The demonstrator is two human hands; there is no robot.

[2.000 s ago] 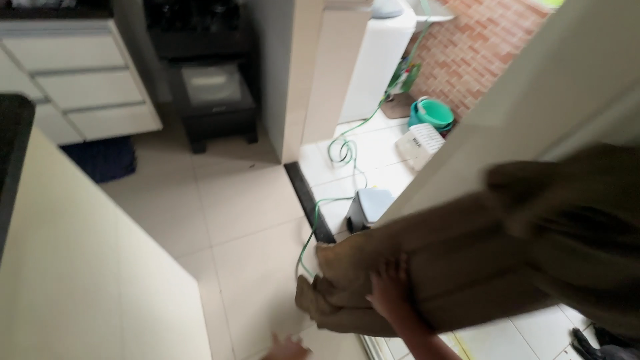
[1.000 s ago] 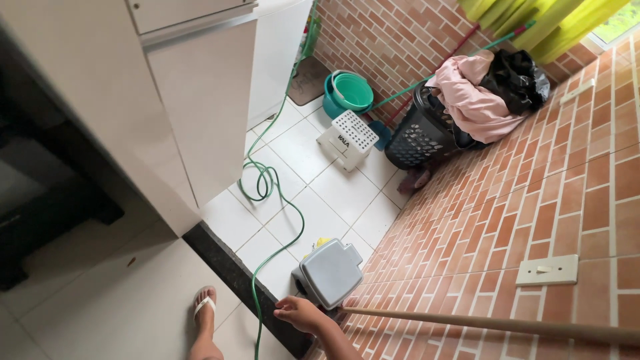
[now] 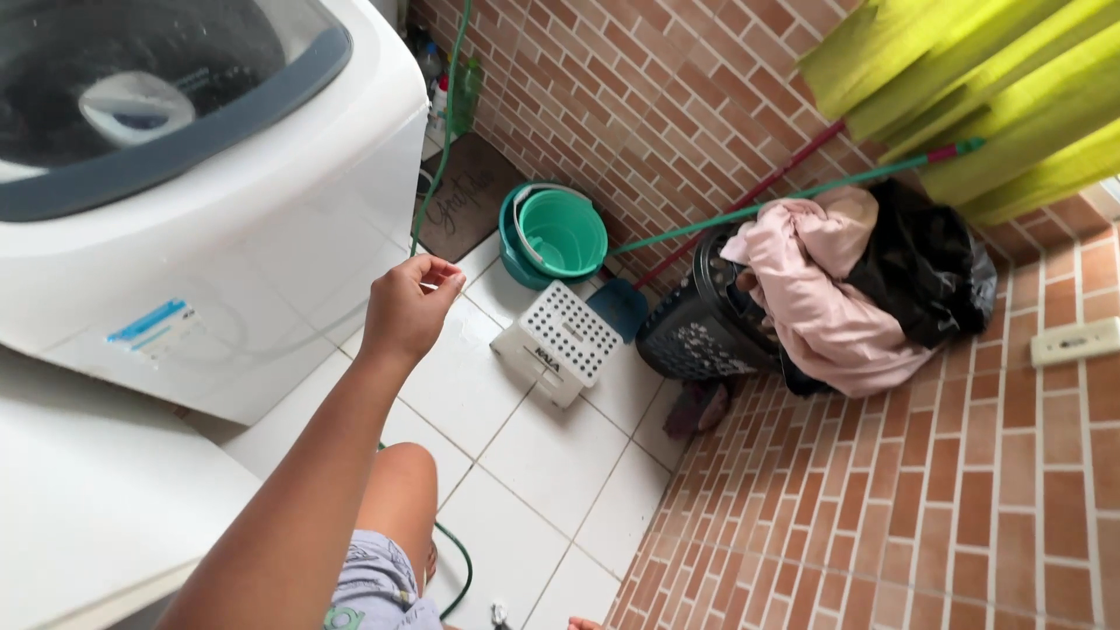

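Note:
My left hand (image 3: 411, 306) is raised at the centre left, its fingers loosely curled towards the thumb, with a small gap and nothing visibly held. Behind it runs a thin green hose (image 3: 449, 114), hanging down beside a white top-loading washing machine (image 3: 350, 192) and showing again on the floor below. Of my right hand (image 3: 584, 623), only what appear to be fingertips show at the bottom edge; its grip is hidden. Right of my left hand stand a white perforated step stool (image 3: 573, 332) and a green bucket (image 3: 564, 232) nested in a bluish basin.
A dark laundry basket (image 3: 700, 328) holds pink cloth (image 3: 818, 289) and a black plastic bag (image 3: 927, 271). A green pole (image 3: 752, 208) and a blue dustpan (image 3: 619, 308) with a pink handle lean nearby. A brown mat (image 3: 464, 197) lies by the brick-patterned wall; a yellow-green curtain (image 3: 980, 96) hangs above.
The view has moved further into the laundry area, bringing the washing machine's lid into sight. The grey lidded bin and wooden pole seen a second ago are out of view.

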